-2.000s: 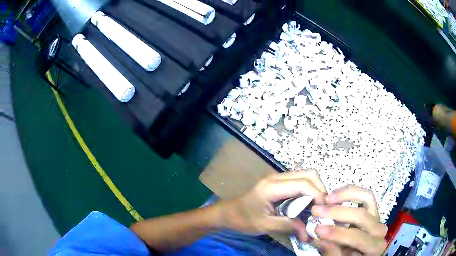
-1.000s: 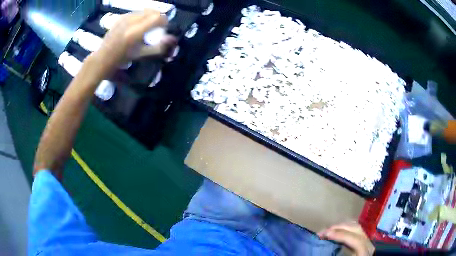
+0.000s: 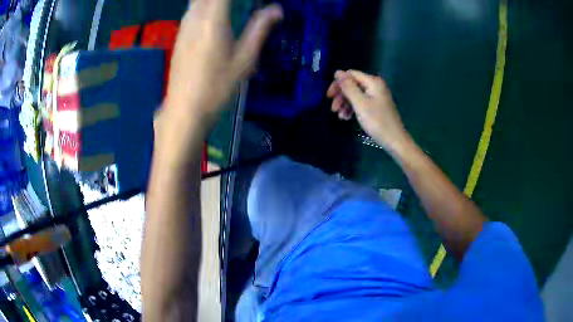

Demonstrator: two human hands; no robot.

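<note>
My left hand (image 3: 210, 63) is blurred at the upper left, above the bench edge, its top cut off by the frame. Its thumb is spread apart and I see nothing in it. My right hand (image 3: 364, 100) is right of the dark blue crate (image 3: 286, 85), over the dark floor area, with fingers loosely curled; whether it holds something small I cannot tell. The parts tray with small white parts (image 3: 119, 242) shows at the lower left, partly behind my left forearm. No tripod unit is seen.
The screw feeder (image 3: 119, 113), with red parts behind it, stands left of my left hand. The orange screwdriver (image 3: 41, 244) is at the far left. A black cord (image 3: 235, 167) crosses above my lap. A yellow line (image 3: 487, 135) runs along the green floor at right.
The view has swung round to the right; the foam rack has left the picture. My left hand has moved from the rack to the bench's feeder side. My right hand is now beside the crate.
</note>
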